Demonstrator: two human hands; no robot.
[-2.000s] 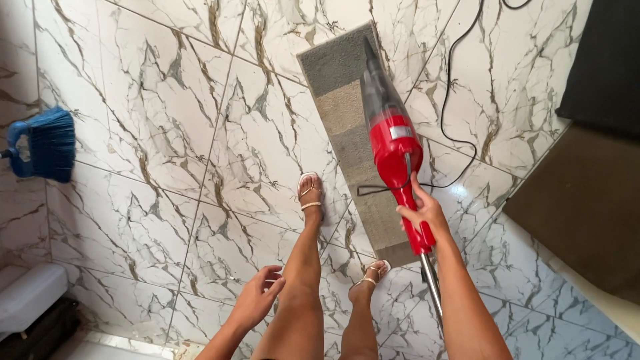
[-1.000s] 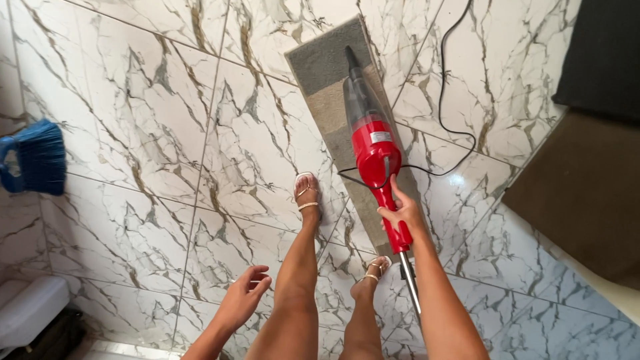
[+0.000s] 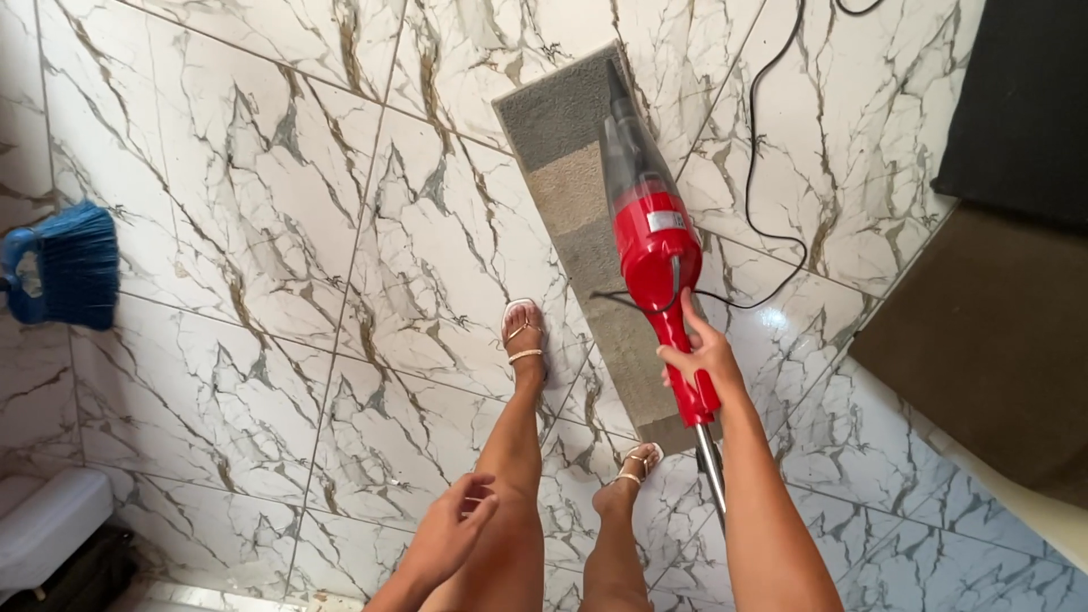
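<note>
My right hand (image 3: pixel 701 357) is closed around the red handle of a stick vacuum cleaner (image 3: pixel 656 242), its dust cup clear grey plastic. The vacuum's dark narrow nozzle (image 3: pixel 619 89) is over the grey end of a narrow carpet strip (image 3: pixel 552 127) with grey and beige blocks. A metal tube (image 3: pixel 710 467) runs back from the handle beside my forearm. Over my left leg hangs my left hand (image 3: pixel 459 518), fingers loosely curled and apart, holding nothing. Whether the nozzle touches the carpet I cannot tell.
A black power cord (image 3: pixel 752 170) loops over the marble-patterned tile floor (image 3: pixel 255 255). At the left is a blue broom head (image 3: pixel 76 263), with a white plastic object (image 3: pixel 59 518) below it. Dark and brown upholstered-looking surfaces (image 3: pixel 986 340) stand at the right. My sandalled feet (image 3: pixel 523 336) flank the strip's lower end.
The nozzle has shifted along the grey end of the carpet strip, toward its right edge since a second ago. My right hand stays on the handle; my left hand remains empty.
</note>
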